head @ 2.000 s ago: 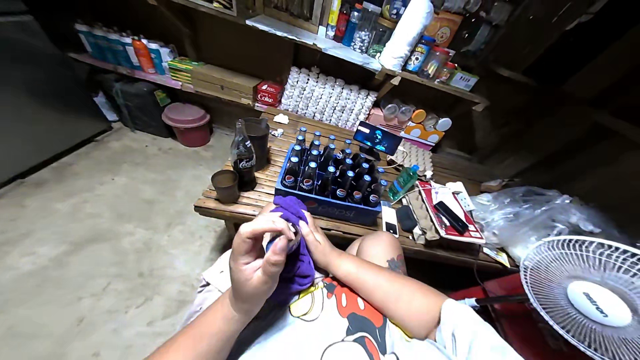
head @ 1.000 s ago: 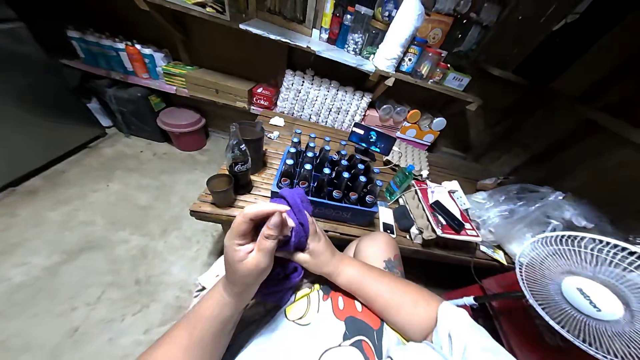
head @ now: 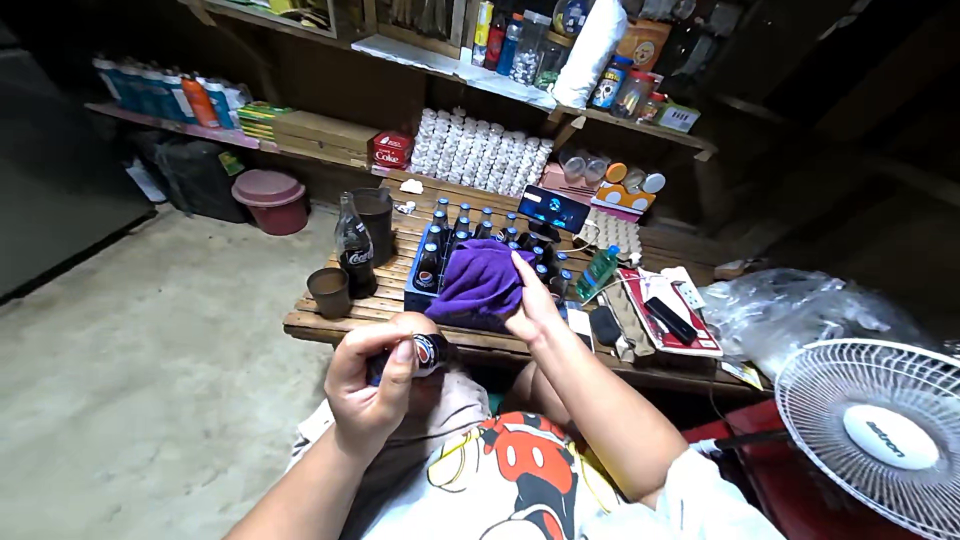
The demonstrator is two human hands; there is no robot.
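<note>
My left hand [head: 373,375] is closed around the cap end of a dark Pepsi bottle [head: 427,354], held tilted above my lap. My right hand [head: 534,300] holds a purple cloth [head: 484,277], spread over part of a blue Pepsi crate [head: 420,300]. Several capped dark bottles [head: 427,266] stand upright in that crate; the cloth hides some of them. Left of the crate, a larger Coca-Cola bottle [head: 355,251] stands beside a brown cup [head: 328,292] and a dark pitcher [head: 379,225].
The slatted wooden table [head: 307,322] also bears a phone on a stand [head: 553,210], egg trays [head: 611,229], a green bottle [head: 598,271] and a red-edged notebook [head: 675,322]. A white fan [head: 889,435] is close on the right, near plastic bags [head: 810,307]. A lidded bucket [head: 271,201] stands on the floor.
My hands were together with the cloth around the thing between them; now they are apart. The right hand has moved the cloth forward over the crate, and the Pepsi bottle shows in my left hand.
</note>
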